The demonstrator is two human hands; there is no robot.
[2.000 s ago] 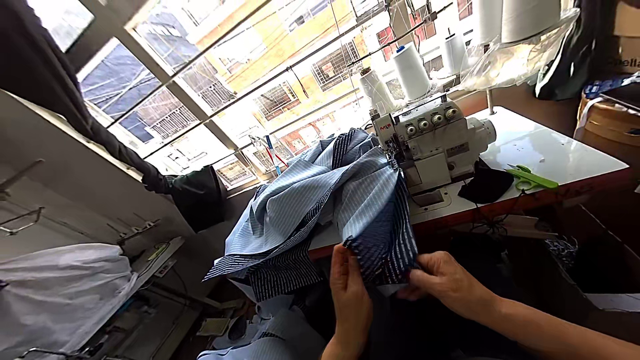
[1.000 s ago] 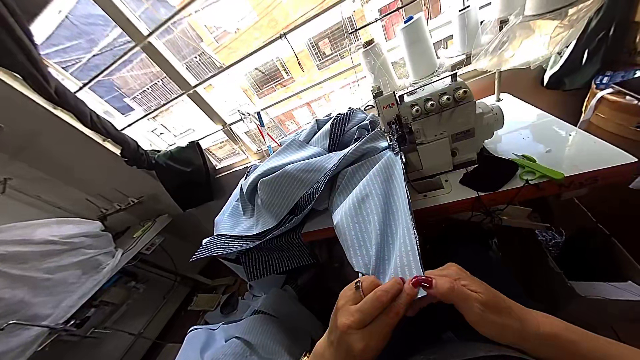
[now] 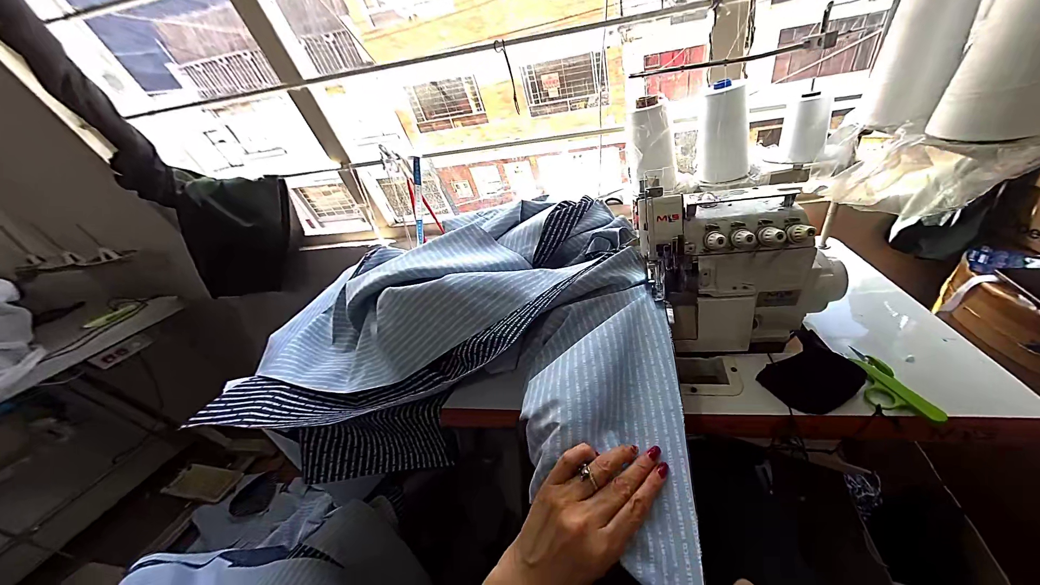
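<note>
Light blue striped fabric with dark navy striped bands lies heaped over the left side of the sewing table. Its right edge runs up under the presser foot area of a white overlock sewing machine. My left hand, with a ring and red nails, rests flat on the hanging front part of the fabric, fingers slightly spread, close to that edge. Of my right hand, at most a sliver of skin shows at the bottom border, so its state is hidden.
Green-handled scissors and a black cloth lie on the white tabletop right of the machine. White thread cones stand behind it. More blue fabric is piled low at left. A barred window is behind the table.
My left hand has gone from pinching the fabric's lower end to lying flat on it. My right hand has let the view's middle and dropped to the bottom border. The view is closer to the machine.
</note>
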